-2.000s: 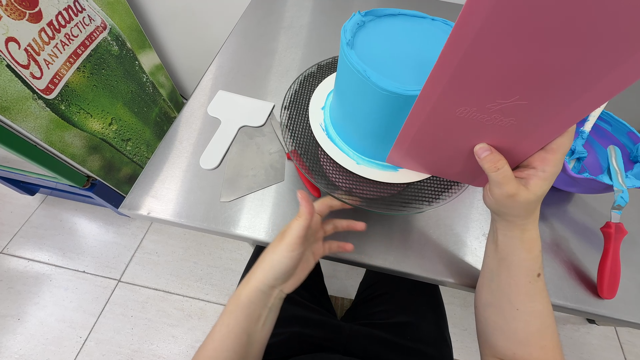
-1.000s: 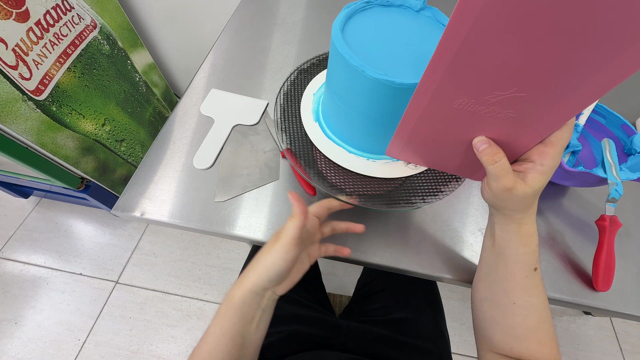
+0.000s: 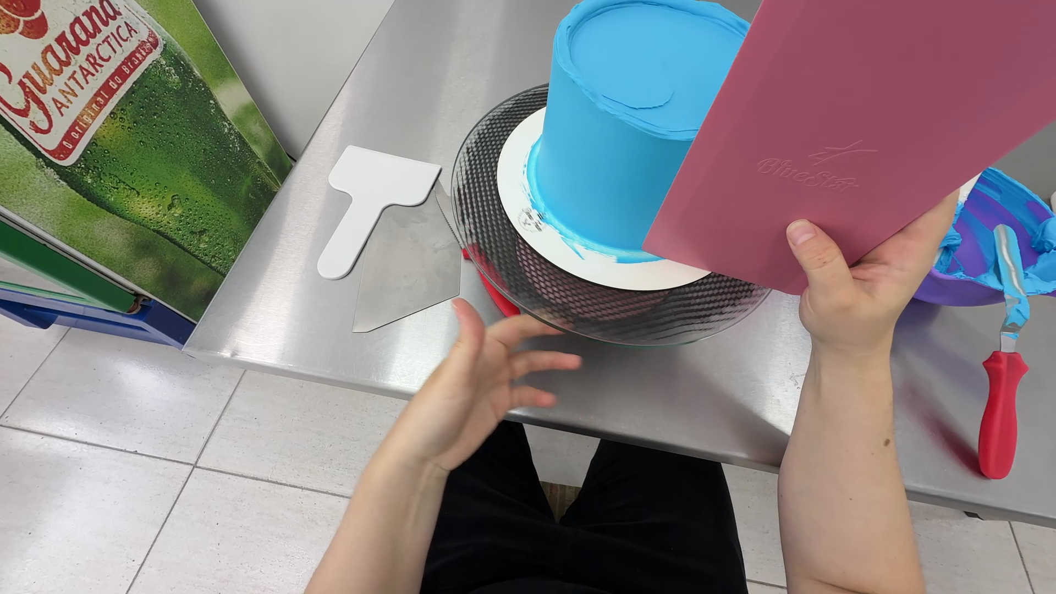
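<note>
A tall round cake in smooth blue frosting (image 3: 615, 157) stands on a white cake board (image 3: 516, 177), which rests on a glass turntable (image 3: 487, 239). Uneven frosting rims the cake's top. My right hand (image 3: 866, 272) grips a large pink cake scraper (image 3: 850, 124), upright, its left edge against or very near the cake's side; the contact is not clear. My left hand (image 3: 503, 371) has its fingers spread at the turntable's front edge and holds nothing; the tip of one finger is at the glass rim, and whether it touches cannot be told.
Left of the turntable lie a white plastic scraper (image 3: 363, 198) and a metal scraper blade (image 3: 408, 264), partly under it. At right are a purple bowl of blue frosting (image 3: 990, 214) and an offset spatula with a red handle (image 3: 1002, 412). The steel table's (image 3: 330, 363) front edge is near me.
The pink scraper stays in my right hand beside the cake throughout. My left hand remains spread near the turntable's front edge. The view has shifted slightly.
</note>
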